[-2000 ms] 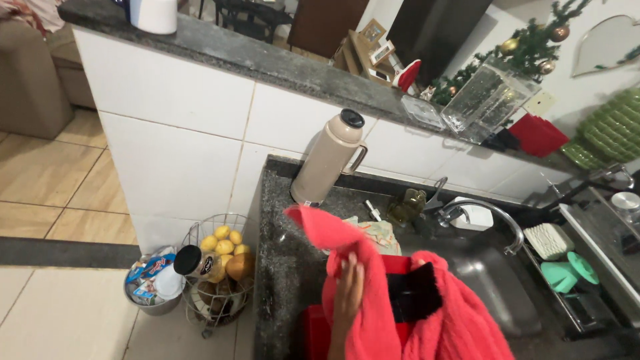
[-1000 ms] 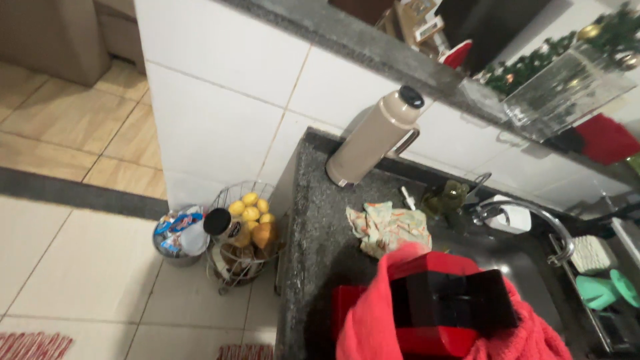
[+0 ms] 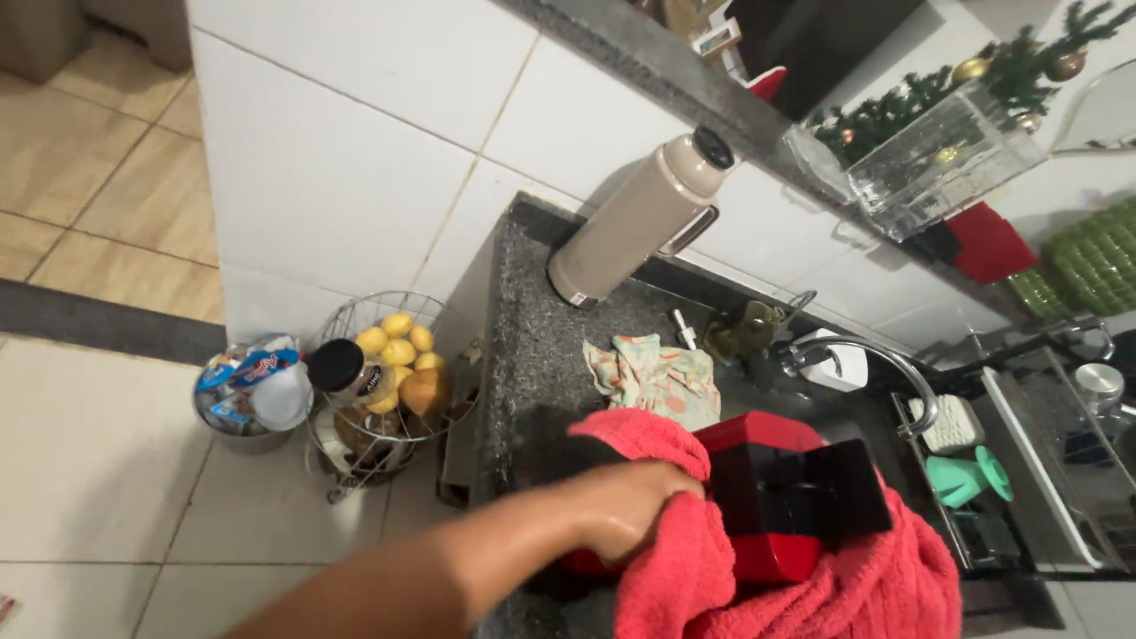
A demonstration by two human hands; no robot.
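My left hand (image 3: 635,510) reaches in from the lower left and grips a bunched part of a red terry towel (image 3: 679,564). The towel wraps around a red and black object (image 3: 777,497), perhaps a small appliance, above the dark stone counter by the sink. A black flap or panel (image 3: 848,488) sticks out of its right side. My right hand is not seen; the towel may cover it. Beyond the towel lies a crumpled patterned cloth (image 3: 661,377) on the counter. A beige thermos flask (image 3: 635,222) with a black cap stands near the wall.
A chrome faucet (image 3: 887,359) arches at the right, near a green sponge holder or figure (image 3: 745,333) and a dish rack (image 3: 1021,479). Left of the counter are a wire basket (image 3: 382,435) with lemons and a jar, and a metal bin (image 3: 253,435). A clear container (image 3: 945,160) sits on the ledge.
My left hand, unseen one second ago, now grips the towel's left side. The towel and the object stand lower than two seconds ago, when they partly covered the patterned cloth.
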